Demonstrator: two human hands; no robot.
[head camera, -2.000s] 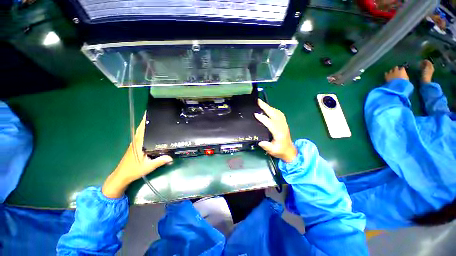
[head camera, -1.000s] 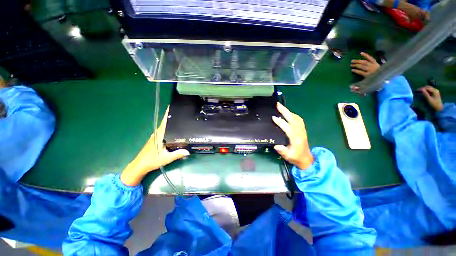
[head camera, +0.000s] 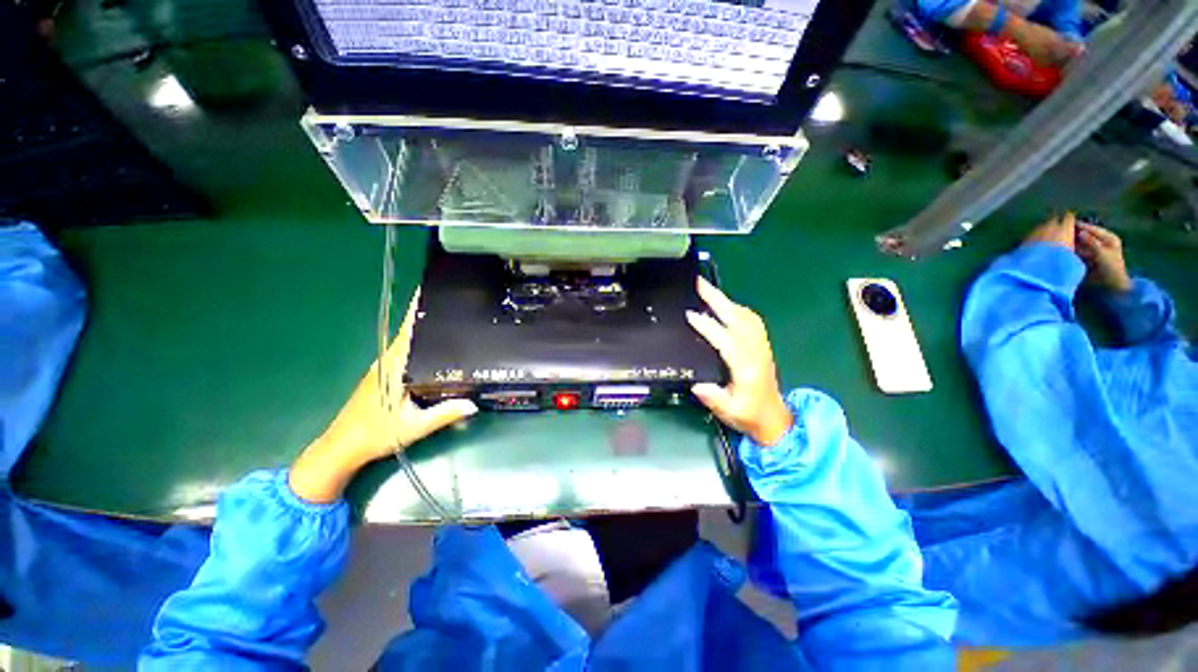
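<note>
The flat black jig box (head camera: 558, 339) stands on the green mat, with white lettering, a glowing red switch (head camera: 566, 400) and small displays on its front. The metallic nest (head camera: 568, 289) is at its rear centre; I cannot tell whether a shell is in it. My left hand (head camera: 381, 410) holds the box's left side, thumb at the front corner. My right hand (head camera: 744, 368) holds its right side, fingers spread on the top edge and thumb at the front corner. The clear acrylic guard (head camera: 558, 177) is above the box's rear.
A large instruction display (head camera: 565, 46) is behind the guard. A thin air hose (head camera: 385, 315) loops down at the left. A cream-gold smartphone (head camera: 889, 336) lies at right. A grey bar (head camera: 1038, 131) slants at upper right. Blue-sleeved co-workers sit on both sides.
The camera view has shifted slightly. Both my hands stay on the sides of the box. The right co-worker's hand has drawn back from near the grey bar, and the two hands are now together.
</note>
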